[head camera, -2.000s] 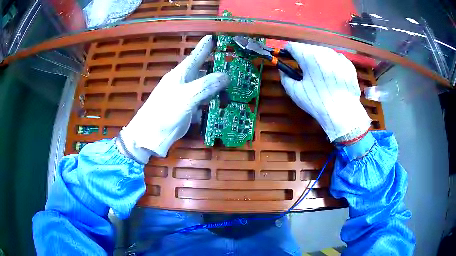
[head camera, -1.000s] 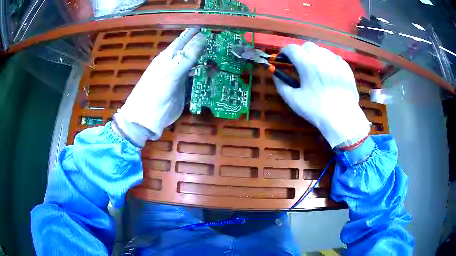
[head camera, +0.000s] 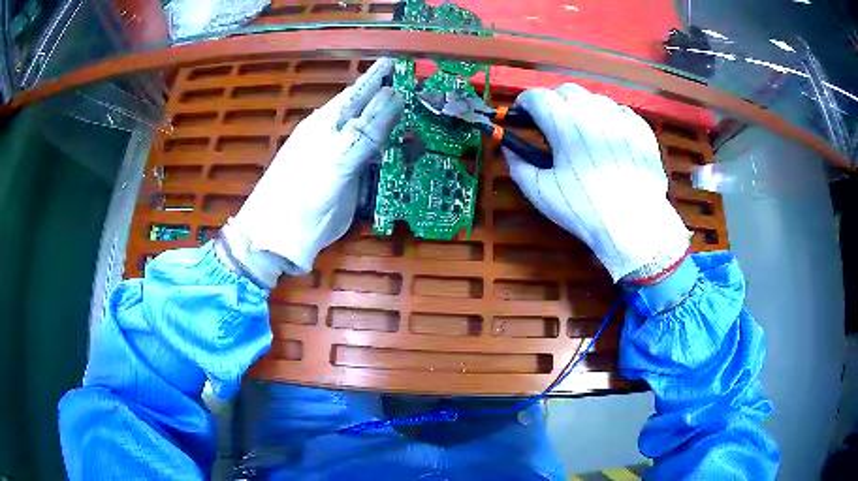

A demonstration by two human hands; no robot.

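Observation:
A green circuit board panel (head camera: 428, 193) lies lengthwise over the slotted surface, its far end behind the shield's edge. My left hand (head camera: 315, 174), in a white glove, holds the panel along its left edge, fingers pointing away from me. My right hand (head camera: 597, 174), also gloved, holds the side cutters (head camera: 499, 122) by their black and orange handles. The steel jaws lie over the upper middle of the panel. Single component leads are too small to tell.
The brown-orange slotted surface (head camera: 405, 324) spreads beneath. The clear shield's front edge (head camera: 310, 42) crosses above the hands. Beyond it are a red mat (head camera: 583, 38), a dark object (head camera: 689, 47) and a pale bundle (head camera: 212, 14). A blue cord (head camera: 588, 348) hangs from my right cuff.
The panel first moved away from me and left, then came slightly back and right. My left fingers have moved onto its left edge. The cutters' jaws have shifted to another spot on it.

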